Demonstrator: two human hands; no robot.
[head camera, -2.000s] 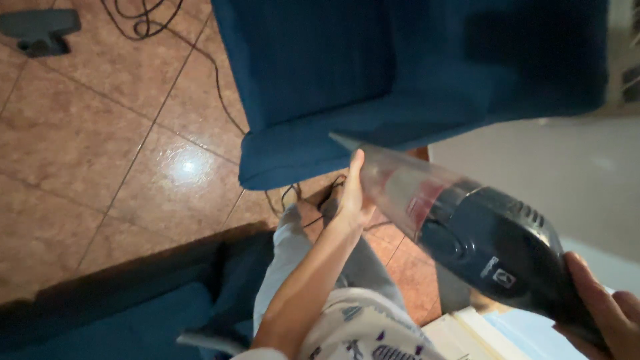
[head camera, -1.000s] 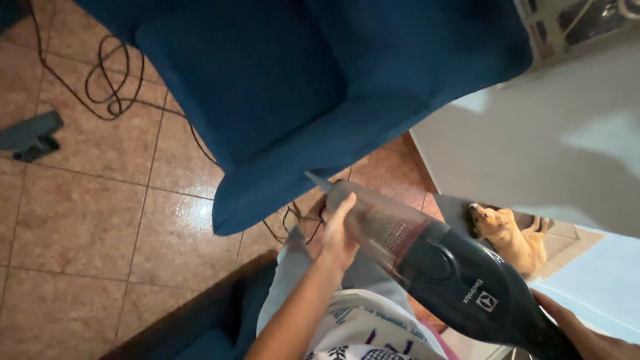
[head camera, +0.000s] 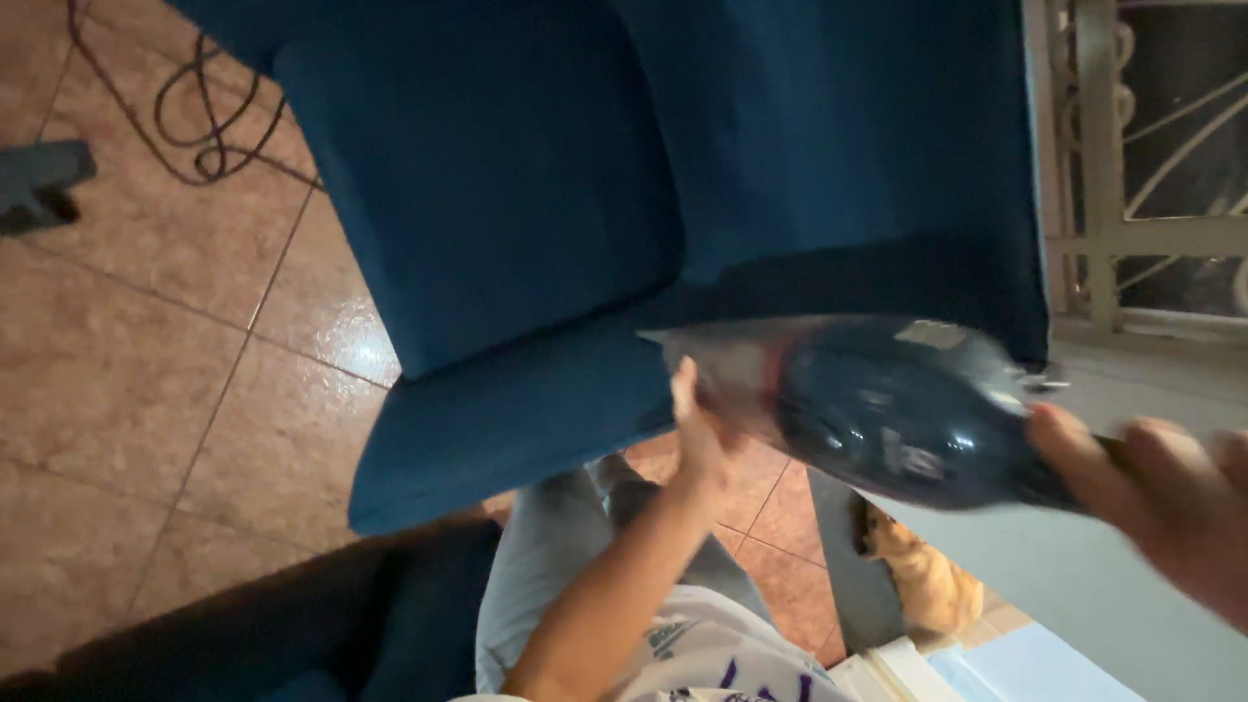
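Note:
A dark handheld vacuum cleaner (head camera: 887, 409) with a clear front chamber spans the right half of the view, blurred by motion. My right hand (head camera: 1150, 497) is closed around its handle at the right edge. Under the clear front part, near the narrow nozzle, my left hand (head camera: 702, 429) supports it with the thumb up along its side. The nozzle tip points left over the armrest of a blue upholstered armchair (head camera: 487, 195); whether it touches the fabric cannot be told.
A black cable (head camera: 210, 146) lies looped on the tiled floor, with a grey floor nozzle (head camera: 44, 180) at left. A tan dog (head camera: 926, 580) lies at lower right beside the white wall. Dark blue furniture (head camera: 292, 614) stands at lower left, a metal grille (head camera: 1102, 166) at upper right.
The vacuum cleaner, held in both my hands, has swung to a flatter angle, and its nozzle has gone from the armrest's outer edge to over the armrest. The view has shifted.

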